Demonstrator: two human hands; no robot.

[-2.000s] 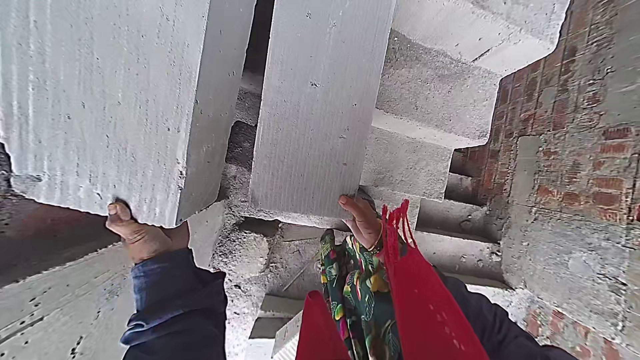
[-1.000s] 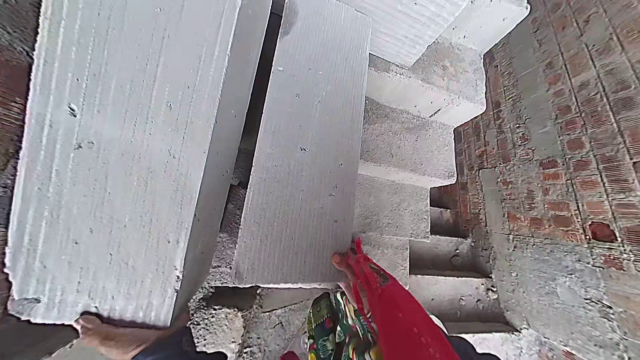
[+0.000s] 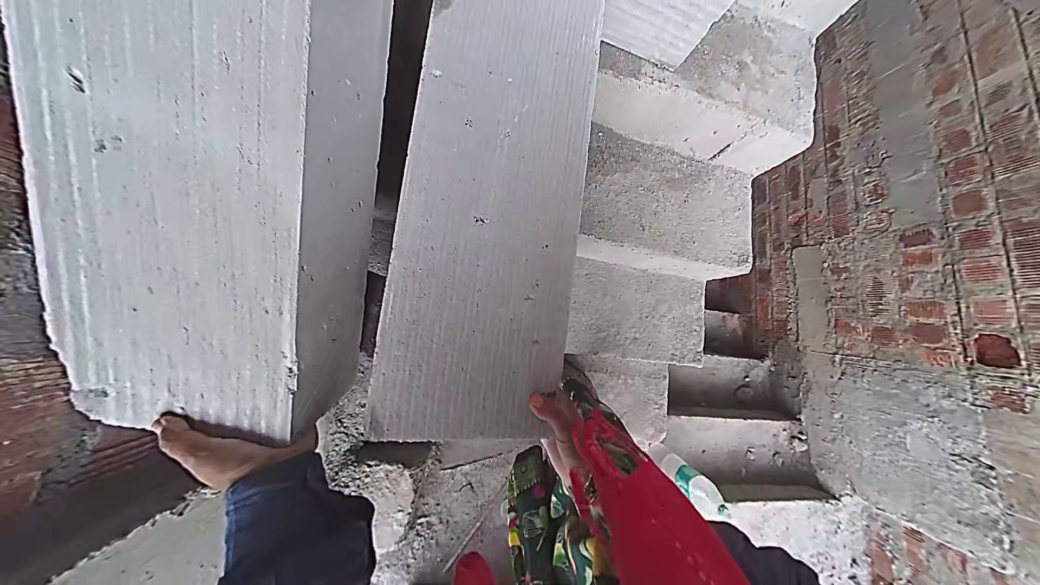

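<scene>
A large whitish masonry block stands at the left, and my left hand grips its lower edge, the fingers partly hidden beneath it. Beside it, past a dark gap, lies a narrower long block. At that block's lower right corner is my right hand, its thumb or a finger against the edge; the rest is partly covered by a red cloth. Whether this hand bears any weight cannot be told. Green patterned fabric hangs just below.
Rough concrete steps run along the right of the blocks. Beyond them rises a brick wall partly smeared with mortar. A clear plastic bottle lies by the lower steps. Broken, rough concrete lies under the blocks.
The view has shifted, with more of both blocks now in it. My left hand stays at the left block's lower edge, and my right hand stays near the narrower block's corner.
</scene>
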